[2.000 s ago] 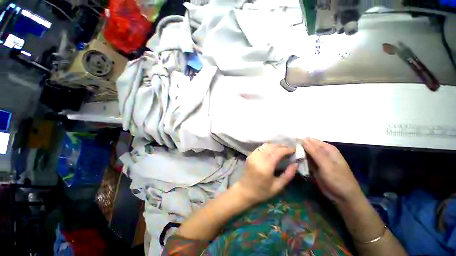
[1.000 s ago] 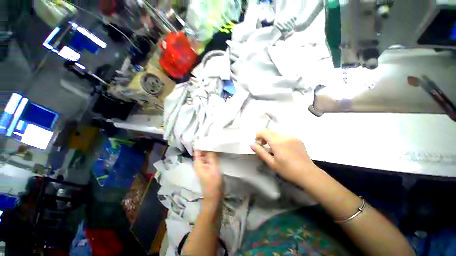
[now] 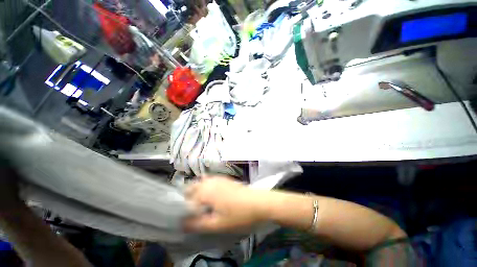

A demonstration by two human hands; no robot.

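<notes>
A long light grey fabric panel [image 3: 104, 182] is stretched above the lap, from the left picture edge to my right hand [image 3: 217, 203]. My right hand is blurred and closed on the panel's right end, below the table's front edge. My left forearm shows dark and blurred at the lower left; the left hand itself cannot be made out. A bundle of grey pieces [image 3: 201, 138] lies on the table at the left of the machine, with a small blue patch [image 3: 229, 109] in it. More grey fabric hangs below the table edge.
The white sewing machine [image 3: 361, 31] with a blue display stands at the upper right. Dark red thread snips [image 3: 413, 95] lie on its bed. A red plastic bag [image 3: 183, 86] and a clear bag [image 3: 213, 39] are behind the bundle. Another machine [image 3: 151, 112] stands at left.
A grey panel has been lifted from the table edge and swung out to the left. My right hand moved left and down with it. The head view shifted, showing more of the machine.
</notes>
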